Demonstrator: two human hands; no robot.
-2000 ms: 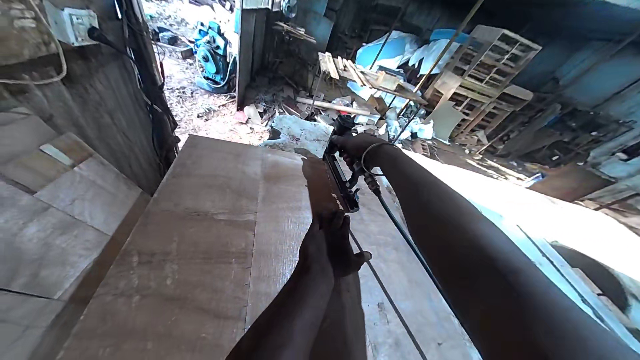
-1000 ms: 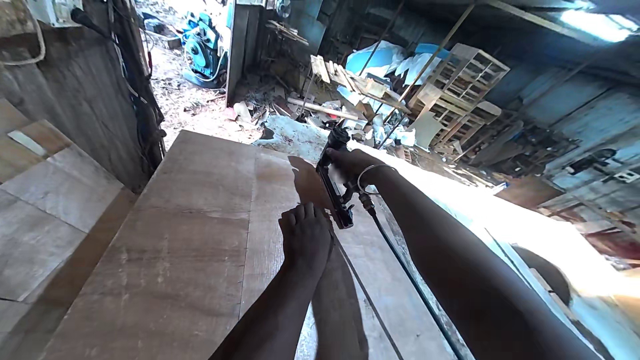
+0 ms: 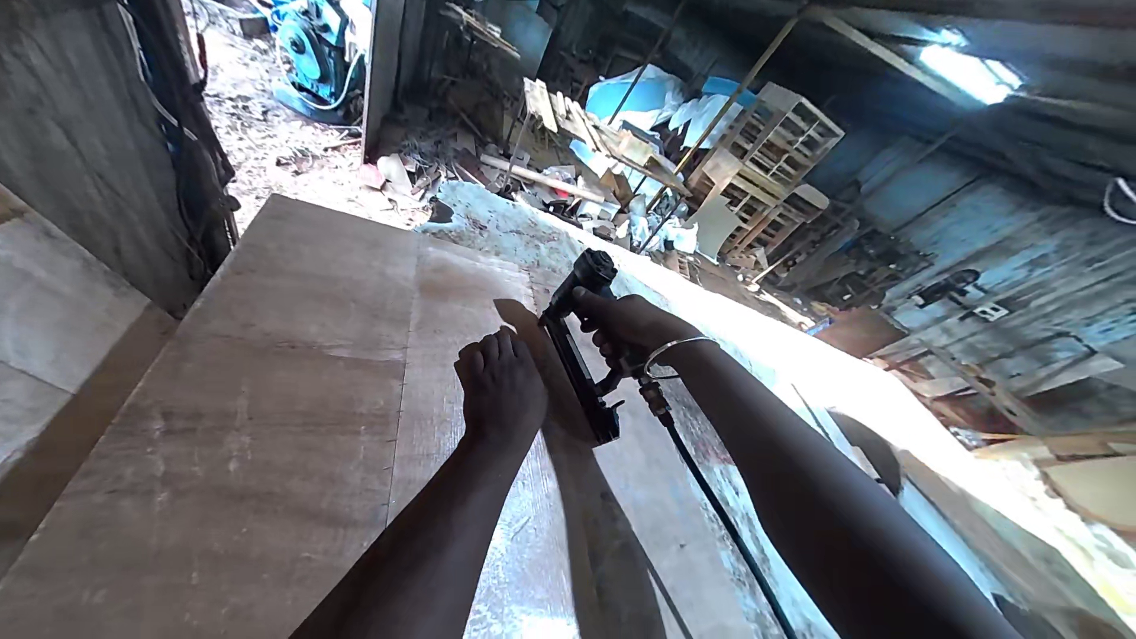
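Note:
My right hand [image 3: 626, 328] grips the handle of a black pneumatic stapler or nailer [image 3: 577, 373], its long magazine slanting down to the right over the wood. A black air hose [image 3: 723, 524] runs from the tool's brass-coloured fitting, below my wrist, toward the bottom edge. My left hand [image 3: 501, 382] rests knuckles up on the plywood sheet [image 3: 293, 399], just left of the tool, with its fingers curled. Whether anything lies under those fingers is hidden. A seam with small marks runs along the sheet at the left of my left hand.
More wood panels [image 3: 62, 302] lie at the left, beside a grey wall. Past the far edge are scrap boards [image 3: 603, 133], a wooden rack [image 3: 772, 151] and littered debris. A blue machine [image 3: 306, 53] stands outside the doorway. Bright sunlight falls along the right side.
My left hand's fingers, stretched forward near the tool's lower end two seconds ago, are now curled and farther up beside the magazine. The view has tilted and shifted. The tool stays in my right hand.

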